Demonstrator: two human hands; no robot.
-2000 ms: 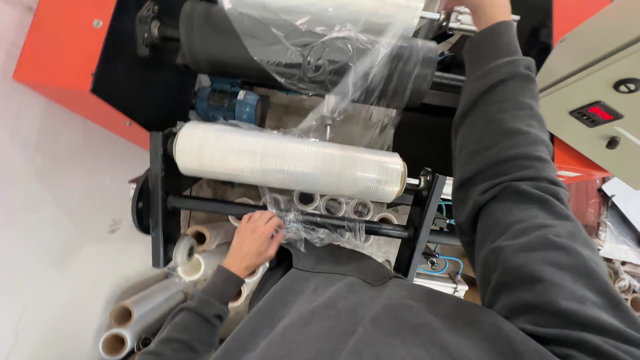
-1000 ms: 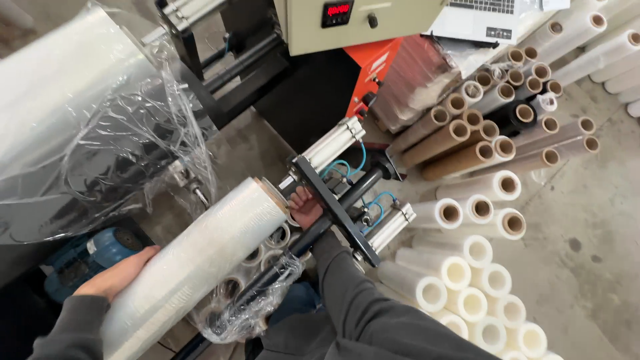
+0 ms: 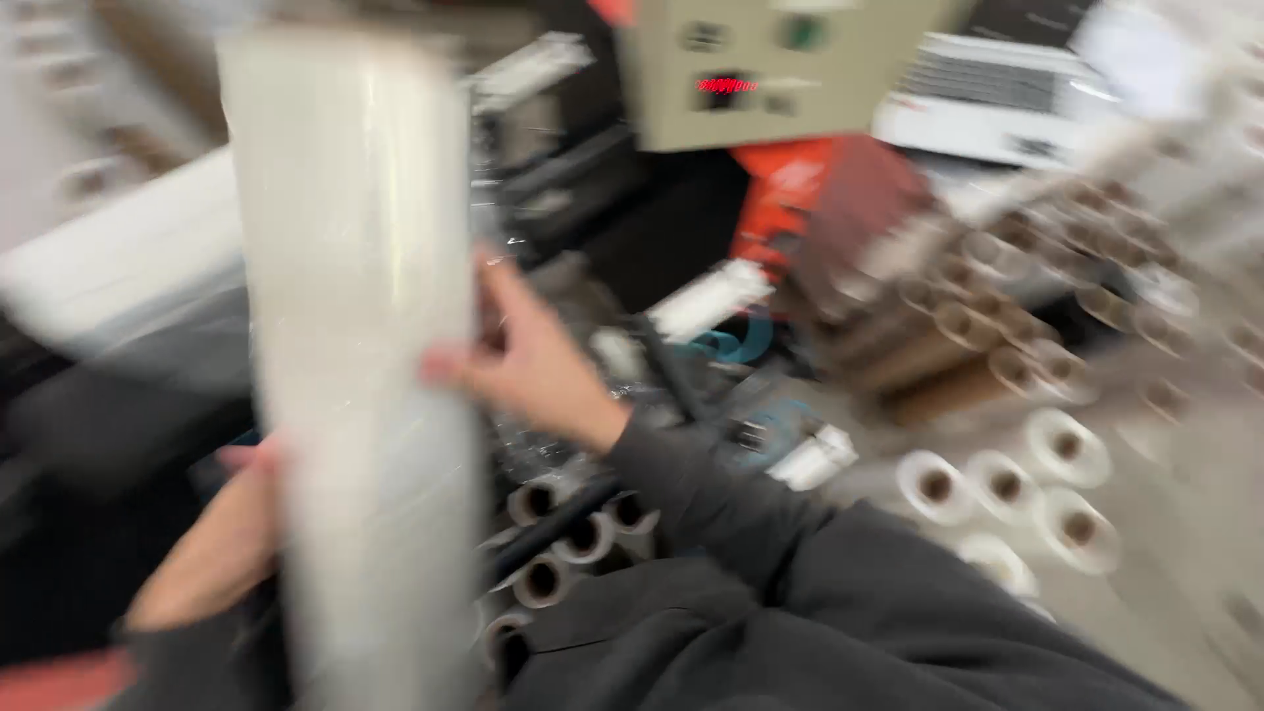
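A large roll of clear plastic film stands nearly upright in the view, blurred by motion, between my two hands. My left hand holds its left side low down, with the fingers partly hidden behind the roll. Higher up, on the right side, my right hand grips it, thumb on the front and the other fingers reaching around the edge. Behind the roll is the film machine, with a wide white film roll on it at the left.
A control box with a red display stands at the top, beside a laptop. Pneumatic cylinders with blue hoses are right of my hand. Film rolls and brown cardboard tubes stand at the right; more rolls lie below.
The film roll, lying in the machine's frame two seconds ago, is now lifted off and tilted up between my hands. My right hand has moved from the roll's end bracket onto its side.
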